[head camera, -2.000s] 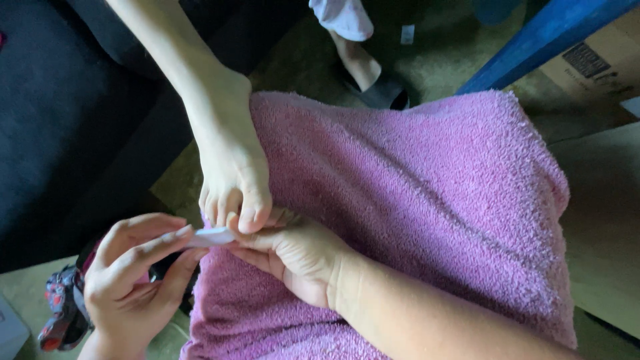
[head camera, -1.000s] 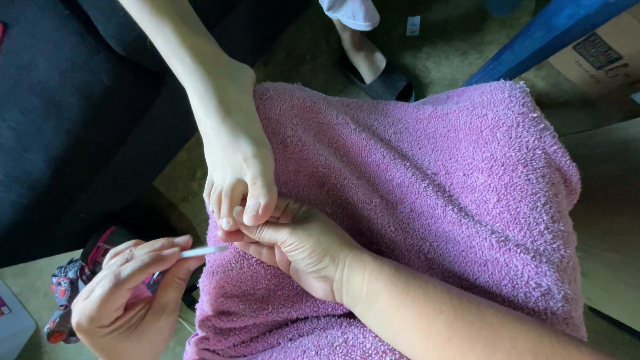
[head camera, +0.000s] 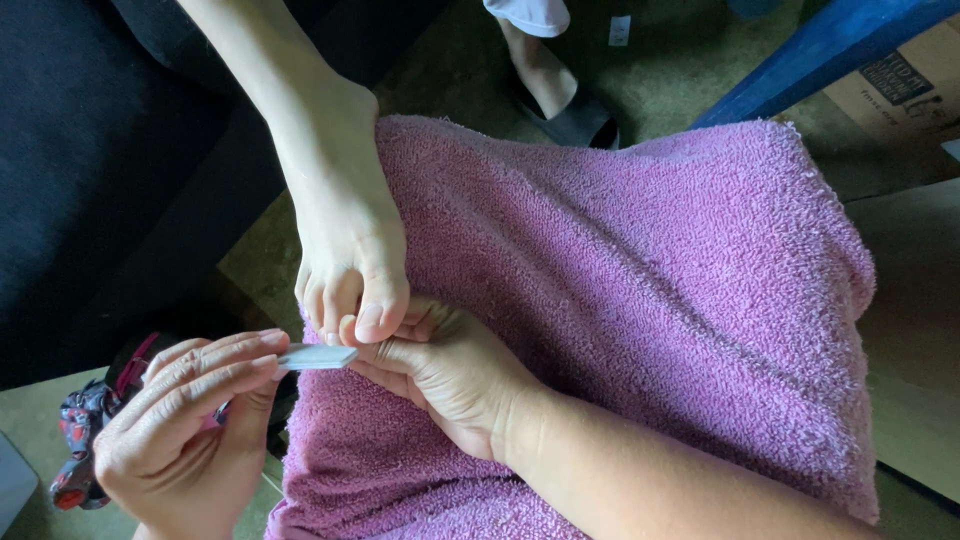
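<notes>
Between the thumb and fingers of my left hand (head camera: 199, 420) is a small pale nail file or buffer (head camera: 319, 356), its free end at the toe tips. Another person's bare foot (head camera: 345, 217) reaches down from the top, toes toward me. My right hand (head camera: 442, 367) holds the toes from beneath and the side, its thumb near the big toe; the fingers are partly hidden behind the foot. A pink terry towel (head camera: 622, 277) lies under my right hand and forearm, beside the foot.
Dark upholstered furniture (head camera: 97, 187) fills the upper left. Beyond the towel are a person's foot in a dark slipper (head camera: 581, 120), a blue post or leg (head camera: 810, 56) and a printed cardboard box (head camera: 900, 90). Patterned fabric (head camera: 82, 427) lies at lower left.
The pale file in my left hand tilts and shifts against the toes, showing a wider face now than one second ago. My right hand keeps its hold on the toes.
</notes>
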